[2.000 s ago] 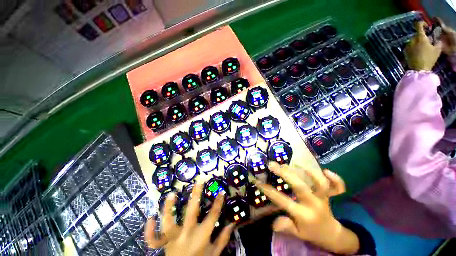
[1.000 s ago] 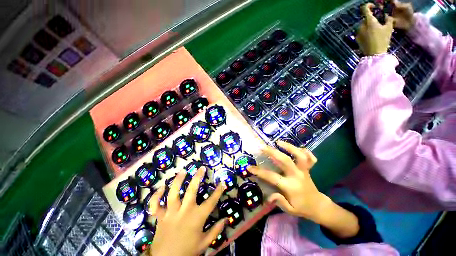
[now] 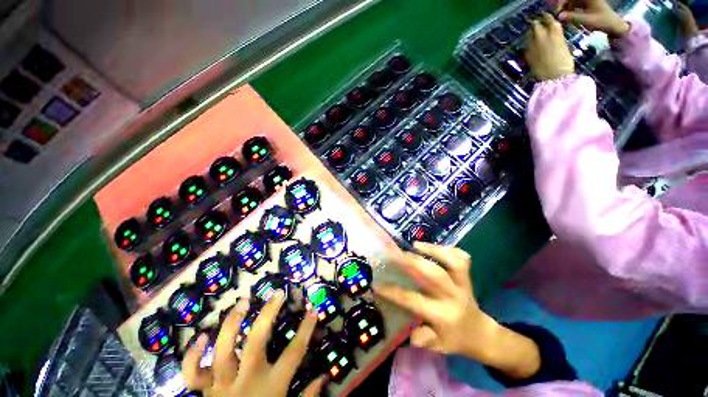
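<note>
Round black smartwatch heads [image 3: 249, 250] lie in rows on a beige cardboard sheet [image 3: 373, 221]. Those in the upper rows show blue-white faces; several near the wearer show coloured icons, and two show green patches. My left hand [image 3: 252, 349] is spread over the lower rows, fingertips on or just above the watches, hiding some; its lower part is cut off by the bottom edge. My right hand [image 3: 435, 298] is at the sheet's right edge, fingers spread, holding nothing visible. The sheet lies over a salmon board [image 3: 233, 116] with icon-screen watches [image 3: 193, 190] in two visible rows.
A clear tray of mostly dark watches [image 3: 410, 139] lies right of the board on the green mat [image 3: 341, 46]. An empty-looking clear tray [image 3: 93, 360] is at lower left. At right, a person in pink sleeves [image 3: 574, 163] works over another tray. A picture sheet [image 3: 46, 101] hangs upper left.
The view has shifted, so boards and trays sit further left. Both hands stay over the cardboard sheet, fingers shifting among the watches. Green patches now show on two watches near the right side.
</note>
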